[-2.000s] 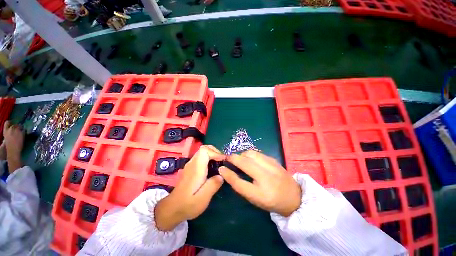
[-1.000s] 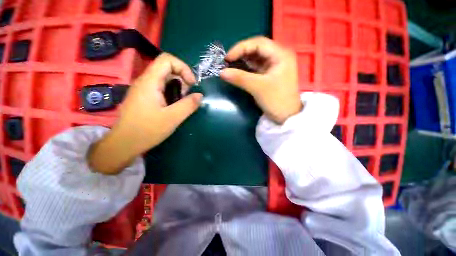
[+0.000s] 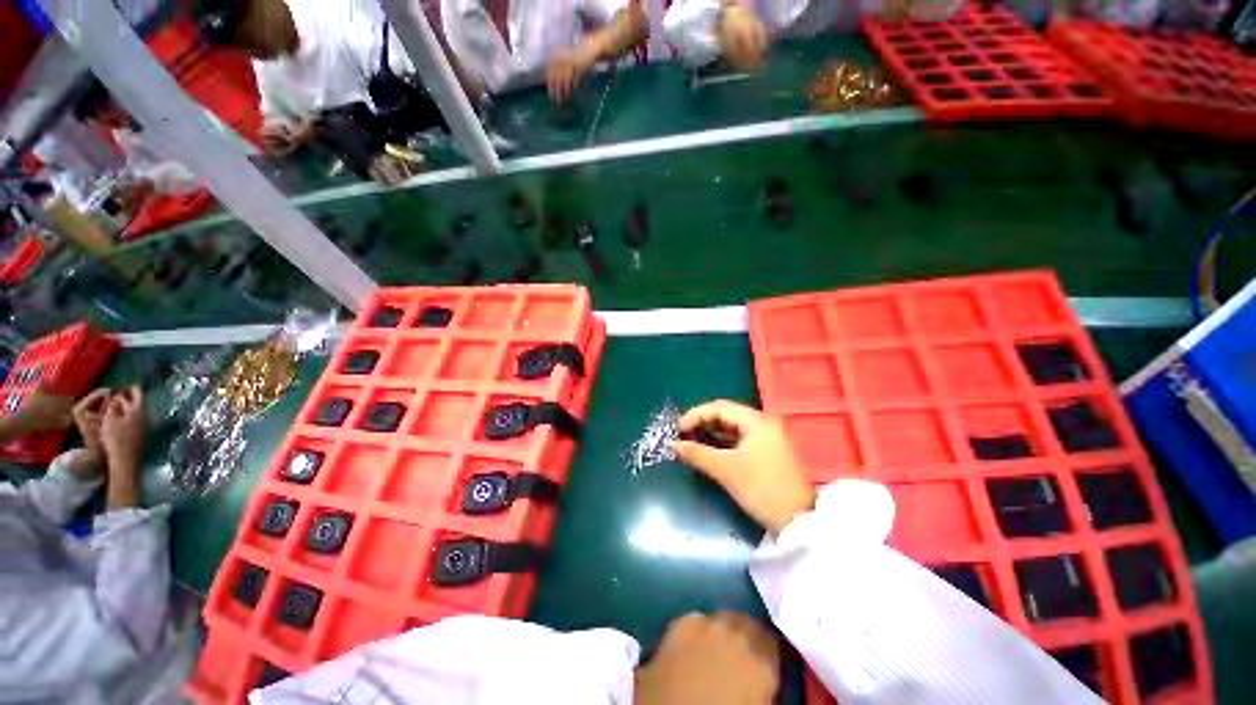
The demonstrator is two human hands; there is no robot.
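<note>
My right hand [image 3: 744, 461] has its thumb and fingertips pinched at the right edge of a small pile of silver spring bars [image 3: 653, 439]. A dark piece, likely a black strap [image 3: 711, 437], shows between its fingers. No single pin can be made out. My left hand [image 3: 709, 664] is at the bottom edge, back upward, its fingers hidden and partly cut off. The left tray [image 3: 361, 489] holds watch bodies back side up; several in its right column, such as this watch [image 3: 462, 561], have straps lying over the tray edge.
The right tray [image 3: 930, 512] has dark flat pieces in its right columns. Beyond the white edge strip, the green conveyor belt [image 3: 689, 234] carries dark watches or straps. A metal post [image 3: 227, 165] stands behind the left tray. Neighbour's hands [image 3: 117, 427] are far left. A blue-and-white box [image 3: 1198, 400] stands right.
The view has swung down and back up. My hands have moved apart: the left has dropped to the bottom edge, while the right stays by the pin pile, its fingertips now at the pins.
</note>
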